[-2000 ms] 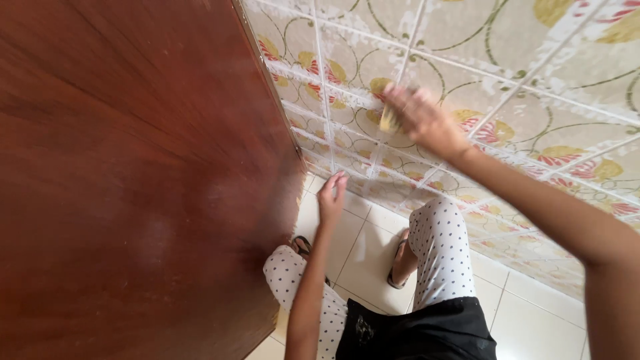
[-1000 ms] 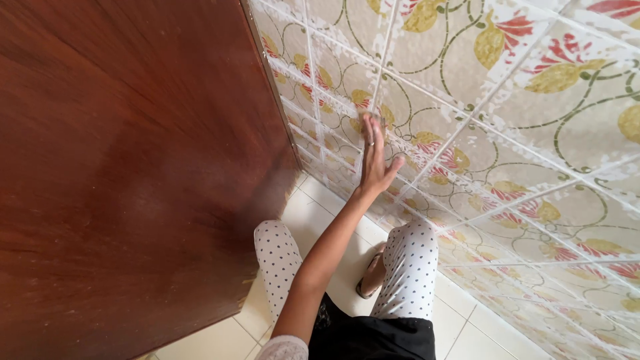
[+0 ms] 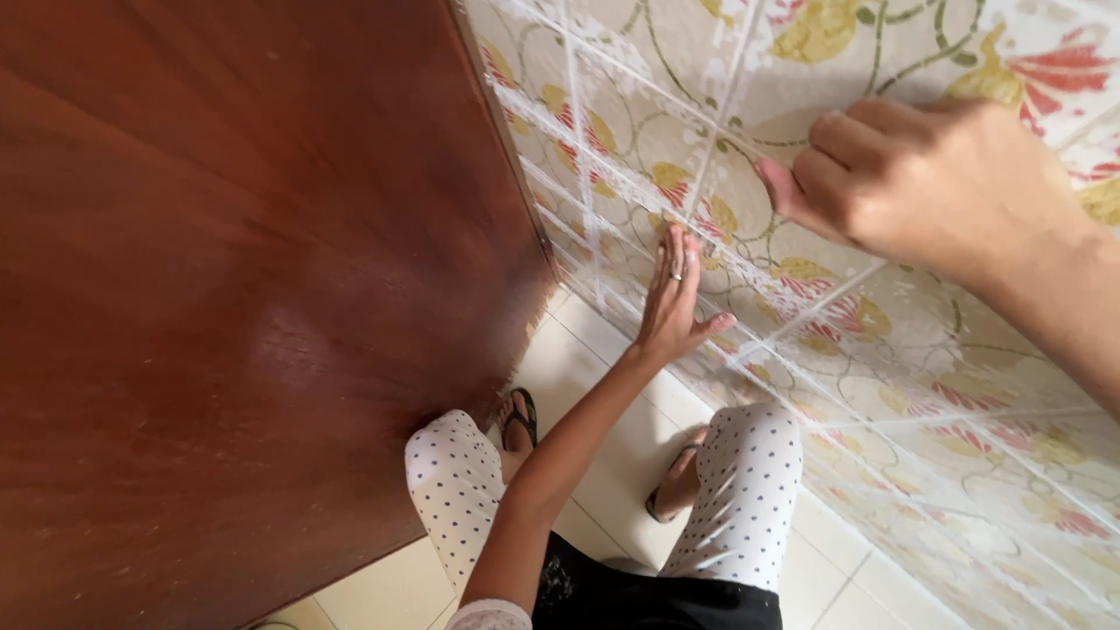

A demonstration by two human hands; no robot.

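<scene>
Patterned wall tiles with red and yellow flowers carry white grout lines and white smears. My left hand, a ring on one finger, rests its fingertips on a grout joint, palm toward the tiles, thumb spread; I see nothing held in it. To its upper right, my right hand is curled close to the wall, its thumb pointing left along a tile joint. Its palm side is hidden, so whether something small is inside cannot be told.
A brown wooden door stands at the left, its edge near the wall corner. Below are cream floor tiles, my sandalled feet and my knees in dotted trousers.
My right hand, out of view one second ago, is back at the wall. Two seconds ago it was blurred and had something yellowish at its fingers. My left hand has risen to the wall since then.
</scene>
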